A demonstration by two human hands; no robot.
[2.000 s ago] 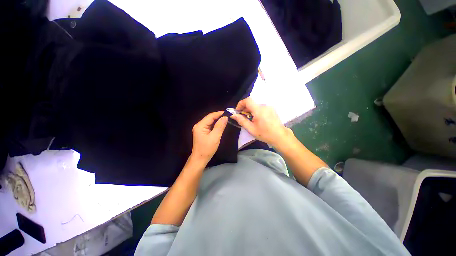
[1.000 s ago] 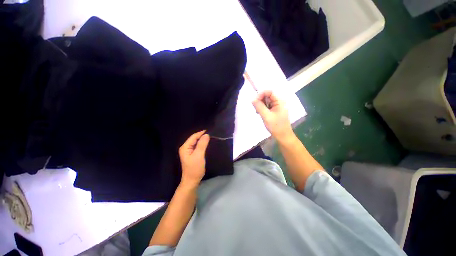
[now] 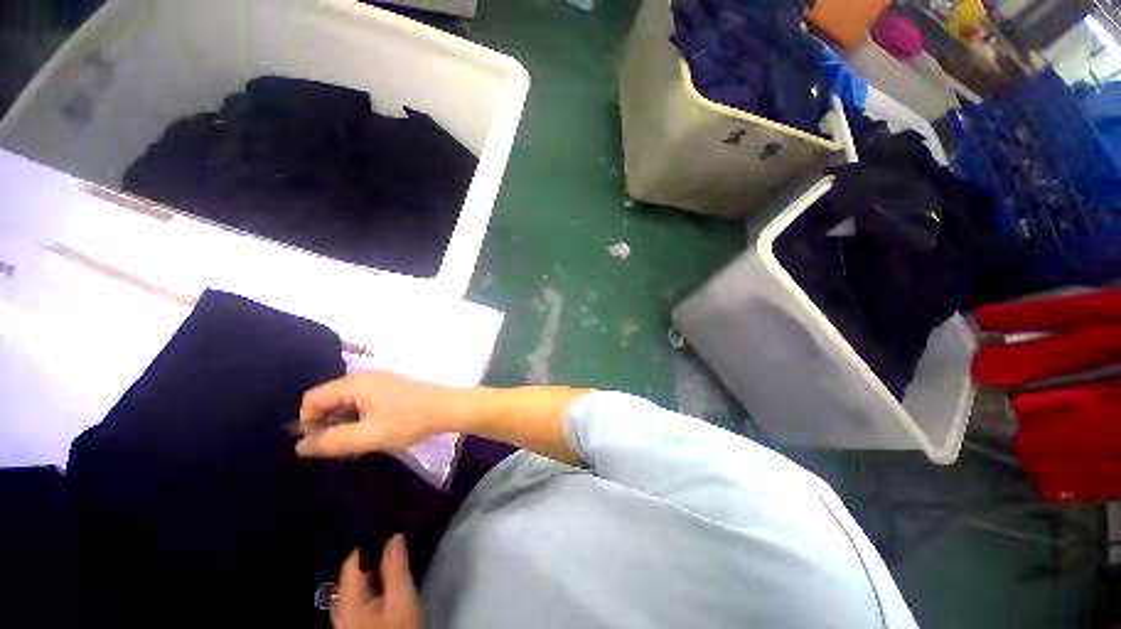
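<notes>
The black garment [image 3: 197, 479] lies over the table's edge at lower left. My right hand [image 3: 359, 415] is above it with curled fingers. A small dark tip, which looks like thread snips [image 3: 294, 428], pokes out left of the fingertips; the rest is hidden in the hand. My left hand [image 3: 379, 596] is at the bottom edge, partly cut off, thumb and fingers pointing up against the cloth. I cannot tell whether it pinches the cloth. A small shiny round thing, perhaps a button [image 3: 326, 595], shows beside its fingers.
The white table [image 3: 424, 332] has a thin brownish strip [image 3: 117, 270] on it. A white bin [image 3: 498, 148] of black garments stands behind it. More bins [image 3: 725, 154] [image 3: 787, 350] stand right on the green floor [image 3: 578, 246]. Red cloth [image 3: 1063, 418] and blue crates [image 3: 1045, 160] are at far right.
The view has swung to the right, so more bins show and the phone is out of view. My hands have moved to the lower left of the picture, my right hand now over the cloth.
</notes>
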